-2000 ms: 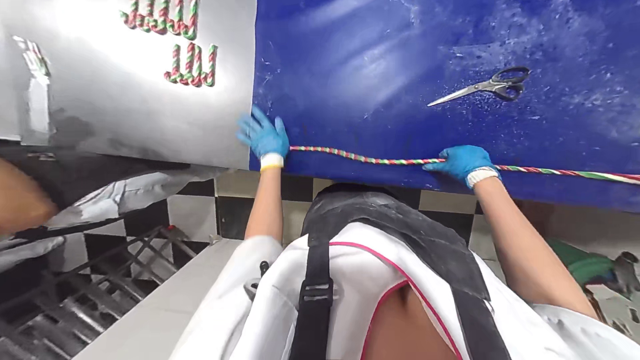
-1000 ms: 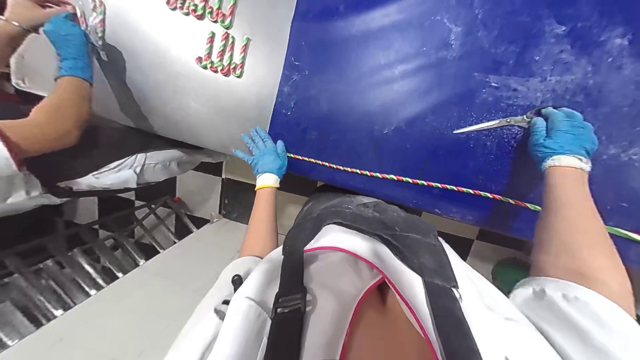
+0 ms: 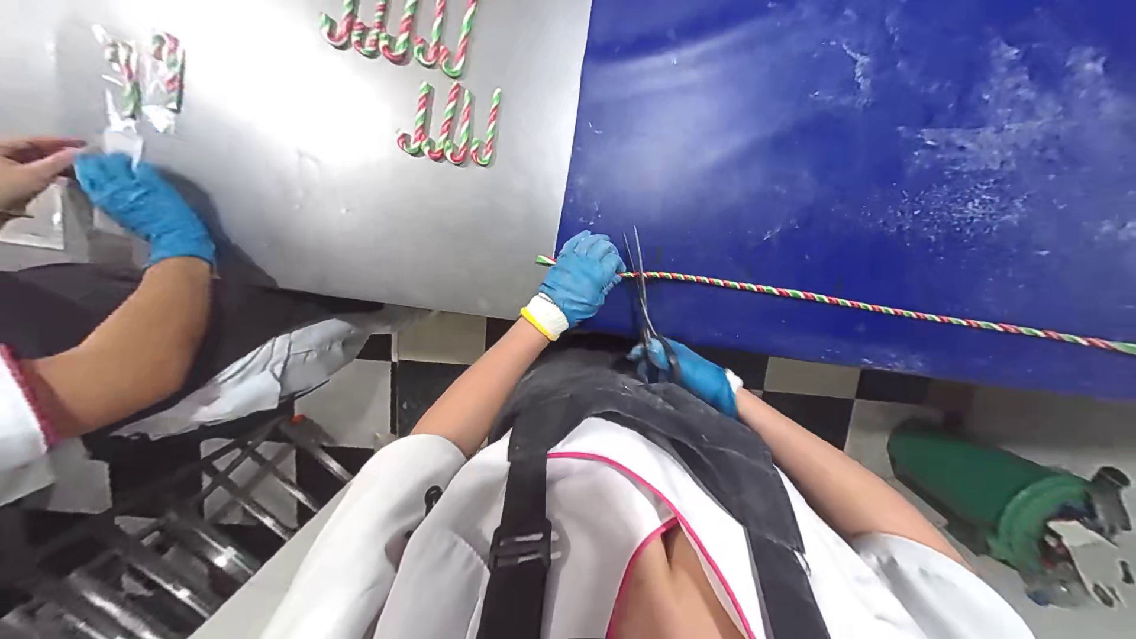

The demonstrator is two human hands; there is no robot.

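A long red, green and white twisted candy rope [image 3: 821, 297] runs along the near edge of the blue mat [image 3: 763, 177]. My left hand [image 3: 581, 277], in a blue glove, is closed over the rope near its left end, and a short tip shows beyond the hand. In my gloved right hand [image 3: 688, 373] are metal scissors [image 3: 645, 293], held by the handles at the table edge. Their blades are parted and point away from me, across the rope just right of my left hand.
Bent candy canes [image 3: 457, 124] lie in two rows on the metal tabletop [image 3: 355, 213]. At the left, a co-worker's gloved hand [image 3: 151, 204] and bare hand [image 3: 31, 173] are near wrapped canes [image 3: 146, 75]. A green cylinder [image 3: 994, 488] lies below the table at right.
My right hand left the rope, took hold of the scissors on the mat and brought them left to the rope beside my left hand. My left hand went from spread to closed over the rope.
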